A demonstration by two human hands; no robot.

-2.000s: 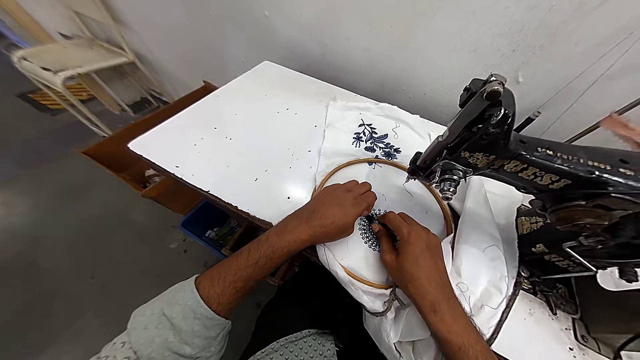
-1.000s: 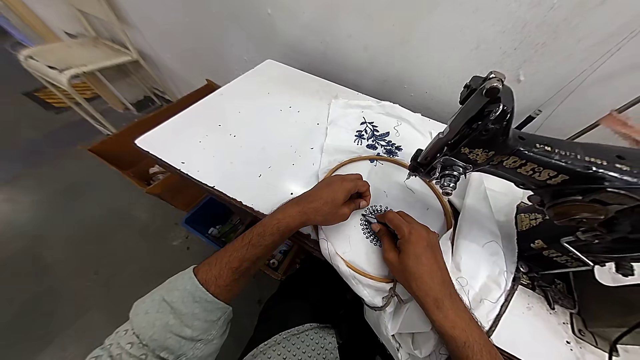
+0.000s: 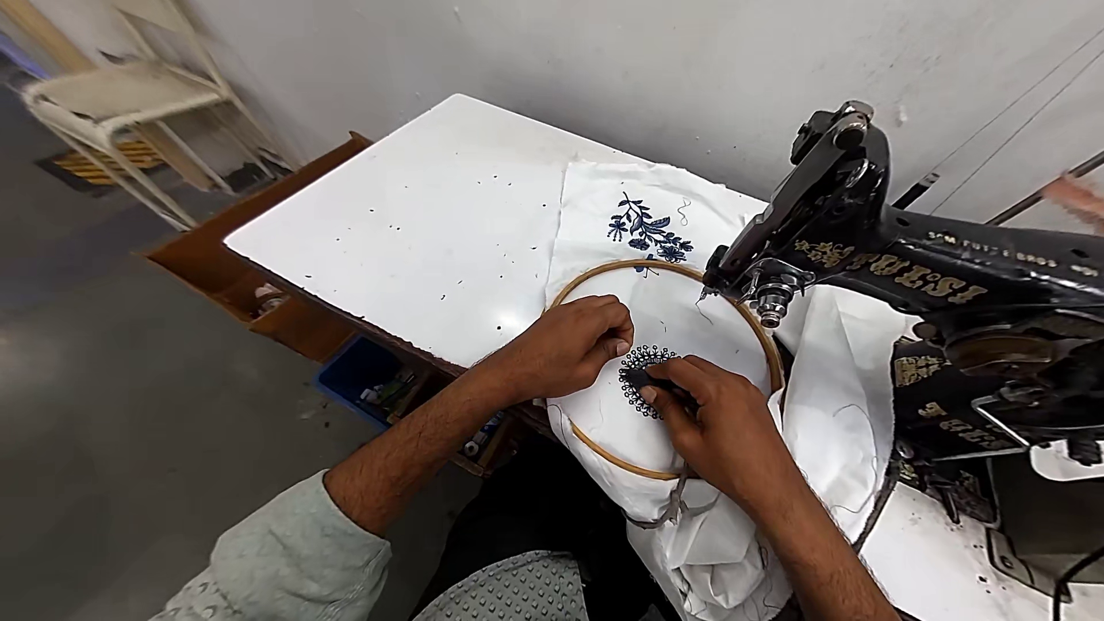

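Observation:
White cloth [image 3: 586, 194] is stretched in a round wooden embroidery hoop [image 3: 770, 349] on the table. A dark ring-shaped embroidery [image 3: 632, 398] lies inside the hoop, and a blue floral embroidery [image 3: 651, 231] shows beyond its far rim. My right hand [image 3: 720, 423] pinches a small dark tool over the ring motif; its exact kind cannot be told. Left of the motif, my left hand [image 3: 580, 345] is held with curled fingers, thumb against forefinger; whether it pinches a thread cannot be told. The black sewing machine's head [image 3: 776, 285] stands just right of the hoop.
Small dark scraps dot the white tabletop [image 3: 379, 233]. Below its left edge are a brown open box [image 3: 250, 250] and a blue bin [image 3: 349, 384] with small items. A white metal chair [image 3: 129, 90] stands at the far left. Bunched cloth hangs over the near edge.
My left hand has moved away from the ring motif, to its left, showing more of the stitching. My right hand stays at the motif, with the dark tool now plainer in its fingers.

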